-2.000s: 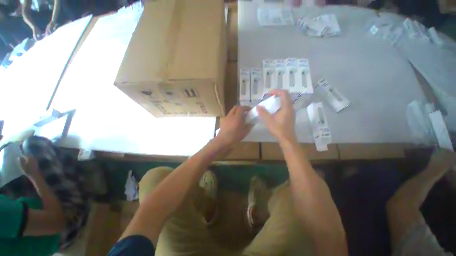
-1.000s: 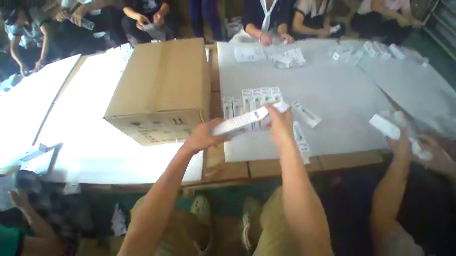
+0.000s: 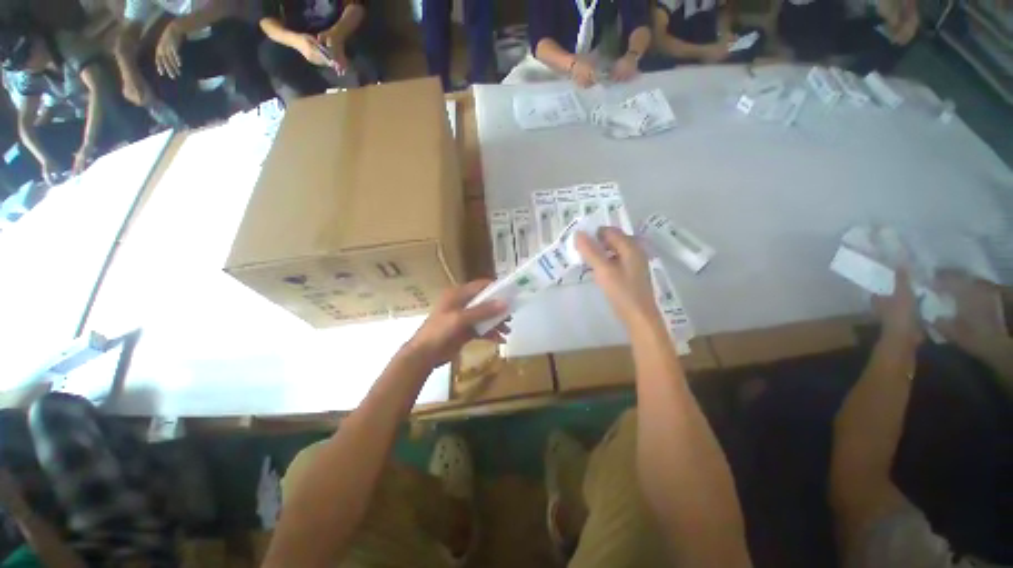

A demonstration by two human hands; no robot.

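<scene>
A slim white small box (image 3: 542,274) with dark and green print is held aslant above the table's front part. My left hand (image 3: 453,322) grips its lower left end. My right hand (image 3: 618,266) holds its upper right end, fingers over the end. Behind it stand stacked boxes (image 3: 574,200) in a tight row, partly hidden by the held box. One loose box (image 3: 680,244) lies to the right of the stack. Another loose box (image 3: 670,305) lies partly behind my right wrist.
A large cardboard box (image 3: 353,178) stands left of the stack on the white table covering (image 3: 778,200). White packaging piles (image 3: 635,113) lie at the far side. A neighbour's hands (image 3: 905,302) hold a white carton at the right. Several people sit along the far side.
Two seconds ago the hands were close together around a box. Since one second ago the held box has turned to show its printed face and tilts more steeply. The view has also tilted up since the first frame.
</scene>
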